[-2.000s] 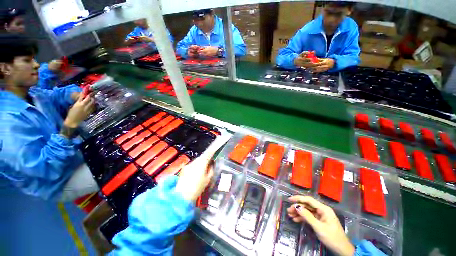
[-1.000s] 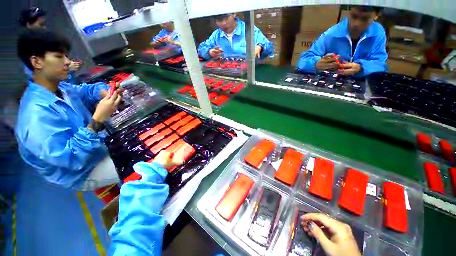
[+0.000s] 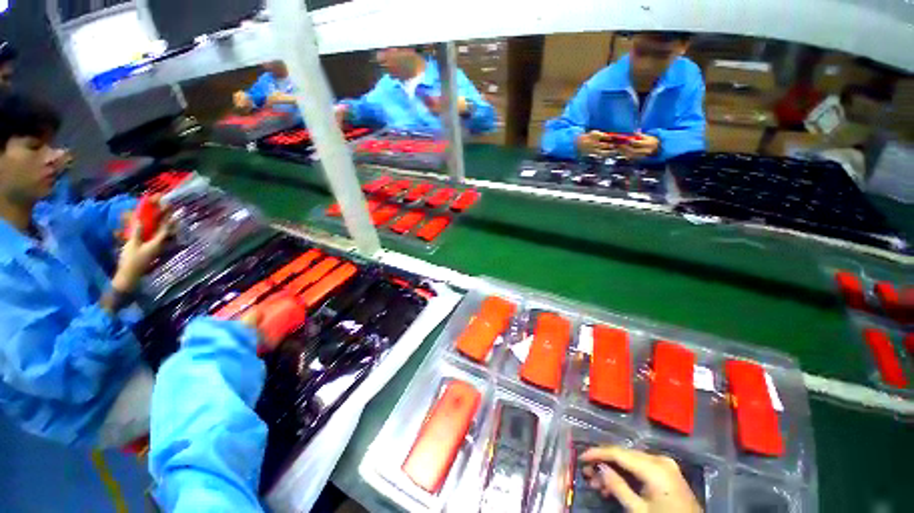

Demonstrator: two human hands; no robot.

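The clear tray (image 3: 386,453) lies in front of me. Its far row holds several red-covered phones (image 3: 610,368). In the near row, a red-covered phone (image 3: 442,435) is at the left, with an open black phone (image 3: 512,456) beside it. My right hand (image 3: 641,481) is over another black phone (image 3: 591,488), fingers slightly curled and apart; contact is unclear. My left hand (image 3: 257,323) is blurred over the black cover tray (image 3: 351,351), gripping a red back cover (image 3: 282,319); whether it is more than one is unclear.
A green conveyor belt (image 3: 521,245) runs beyond the tray. A white post (image 3: 326,130) stands behind the black tray. A worker (image 3: 55,301) is close at left; others work across the belt. Another tray of red-covered phones (image 3: 860,313) is at right.
The near-left phone, uncovered two seconds ago, is now red. My left hand moved from the clear tray to the black tray and lifted red cover material. My right hand remains near the same phone.
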